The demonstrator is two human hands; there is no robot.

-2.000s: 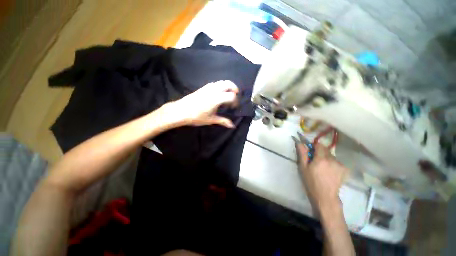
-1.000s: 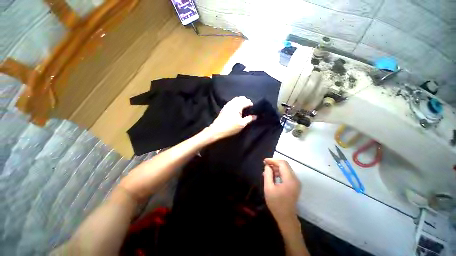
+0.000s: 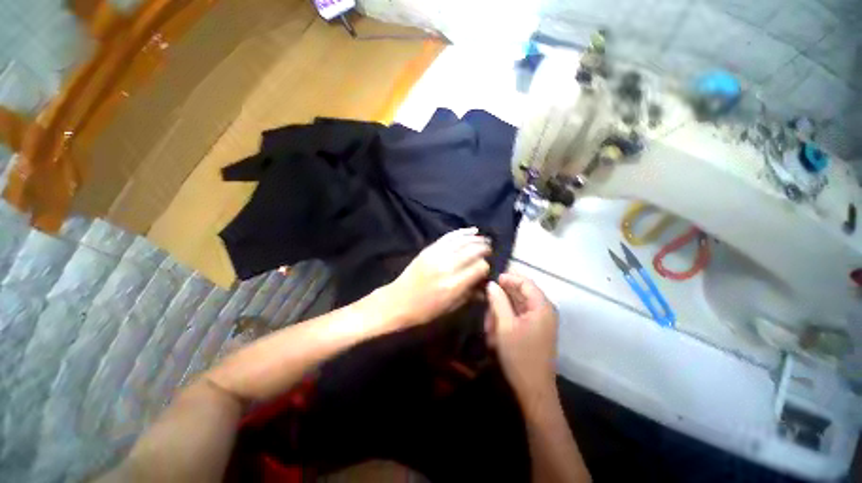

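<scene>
The black cloth garment piece point(image 3: 312, 203) spreads from the cardboard over the table to the machine and down over the lap. The white sewing machine head point(image 3: 680, 179) stands right of it, with the presser foot point(image 3: 529, 200) at the cloth's right edge. My left hand point(image 3: 444, 274) grips the cloth in front of the foot, knuckles up. My right hand point(image 3: 522, 316) pinches the cloth's right edge, close beside my left fingertips. The blue-handled thread snips point(image 3: 645, 291) lie on the machine bed, right of my right hand.
Scissors with one yellow and one red loop point(image 3: 682, 253) lie under the machine arm, blades not visible. Brown cardboard point(image 3: 203, 160) with orange-brown tape is at the left. Grey quilted covering point(image 3: 104, 330) lies nearer. Part of a phone point(image 3: 333, 8) shows at the top edge.
The snips left my right hand and lie on the bed. My right hand has moved left to the cloth edge. My left hand has moved nearer to me and meets it there.
</scene>
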